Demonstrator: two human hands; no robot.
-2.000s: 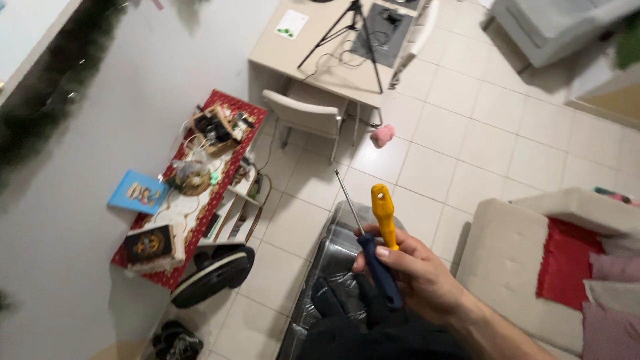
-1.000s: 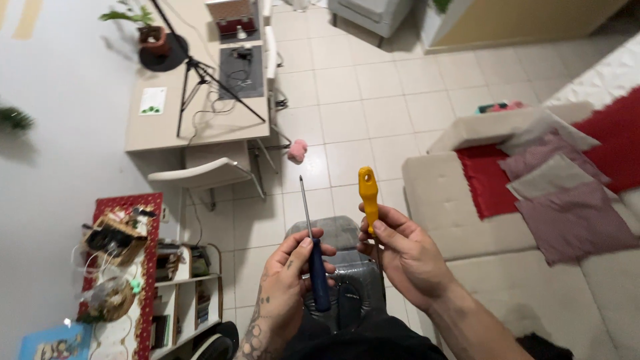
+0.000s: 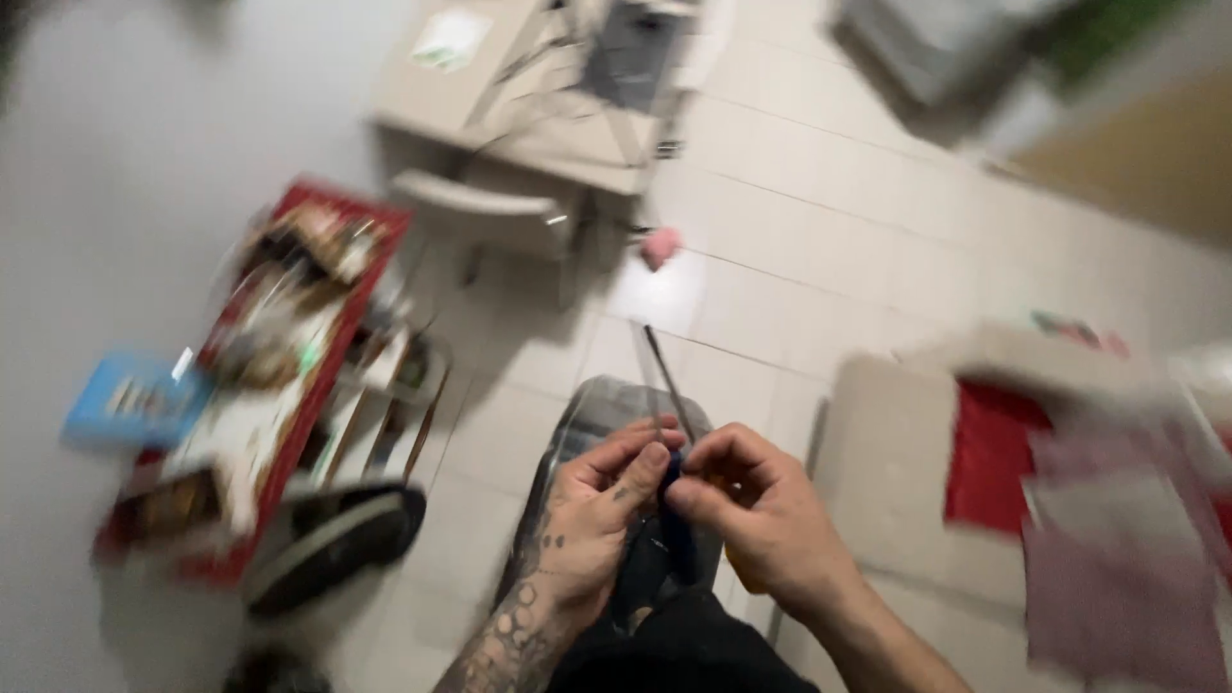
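Observation:
My left hand [image 3: 611,496] and my right hand [image 3: 760,500] meet low in the middle of the blurred head view. Between their fingers is the dark blue handle of a screwdriver [image 3: 680,529]. Two thin shafts point up and away above the fingertips. A yellow-handled screwdriver [image 3: 745,570] is mostly hidden in my right hand, its handle showing below the palm. Both hands touch near the blue handle; which fingers bear it is not clear.
A grey plastic-covered seat or case [image 3: 616,399] lies below my hands. A table [image 3: 520,144] with a tripod and a chair [image 3: 472,197] stand ahead. Left is a shelf with a red cloth [image 3: 371,279]; right, a beige sofa [image 3: 866,452]. A pink object [image 3: 660,247] is on the floor.
My hands, apart one second ago with one screwdriver each, have come together. The yellow handle, upright before, now points down below my right hand. The view has turned.

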